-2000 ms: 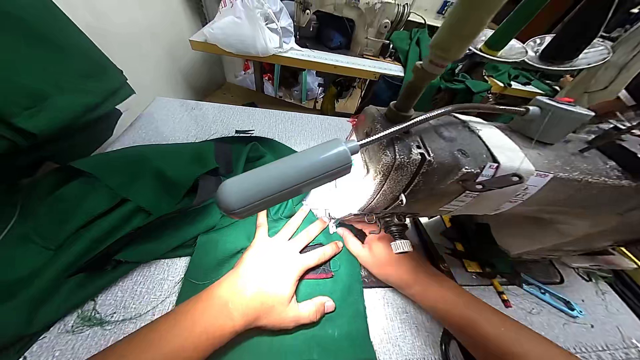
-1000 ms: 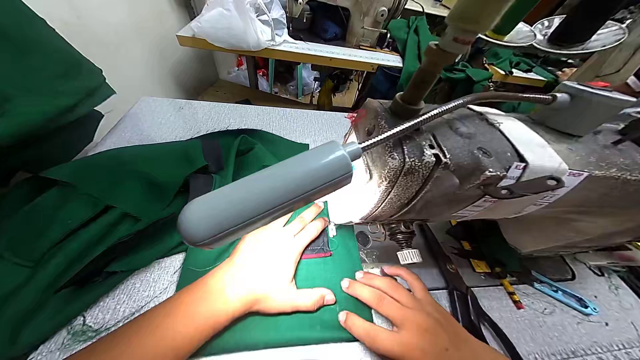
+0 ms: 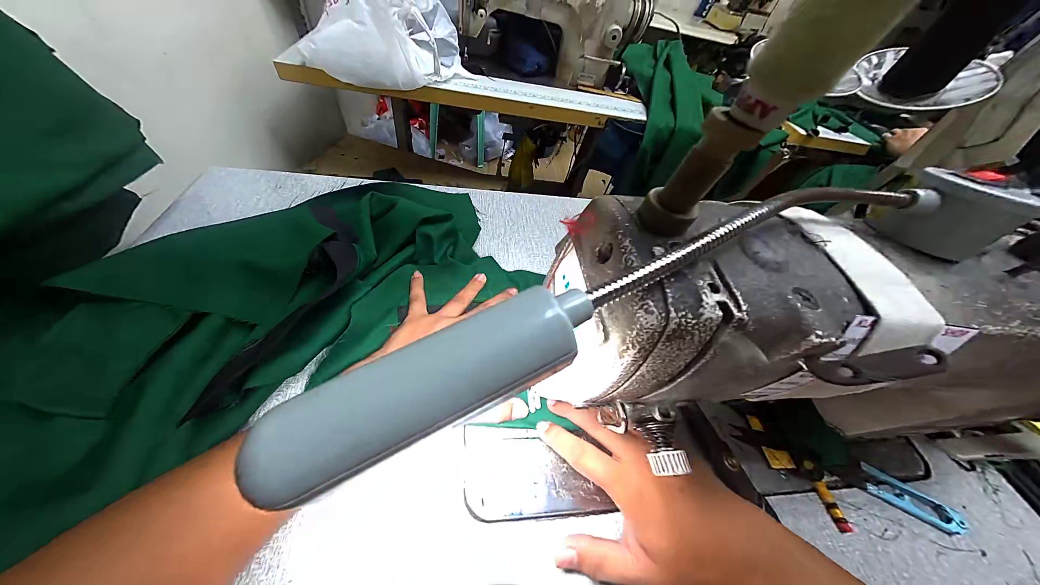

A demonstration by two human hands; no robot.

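My left hand [image 3: 431,321] lies with spread fingers on green fabric [image 3: 431,227] left of the sewing machine's head [image 3: 650,309]; the grey lamp housing [image 3: 414,398] hides much of it. Its thumb shows near the presser foot [image 3: 534,400]. My right hand [image 3: 642,479] rests below the needle area, fingertips at the near edge of the green cloth, thumb spread over the table. The metal needle plate [image 3: 528,483] lies partly under the right fingers. A dark strip [image 3: 268,345] runs along the bunched cloth to the left.
Scissors [image 3: 723,455], a light blue thread snipper [image 3: 914,500] and a yellow-black tool [image 3: 833,505] lie right of my hand. Green cloth [image 3: 65,122] hangs at left. Behind stand another sewing machine [image 3: 561,32] and a white plastic bag [image 3: 382,41]. Another person's hand [image 3: 906,140] shows at back right.
The green fabric and my left hand have moved away from me, uncovering the needle plate and near table. My right hand has moved up toward the presser foot since one second ago.
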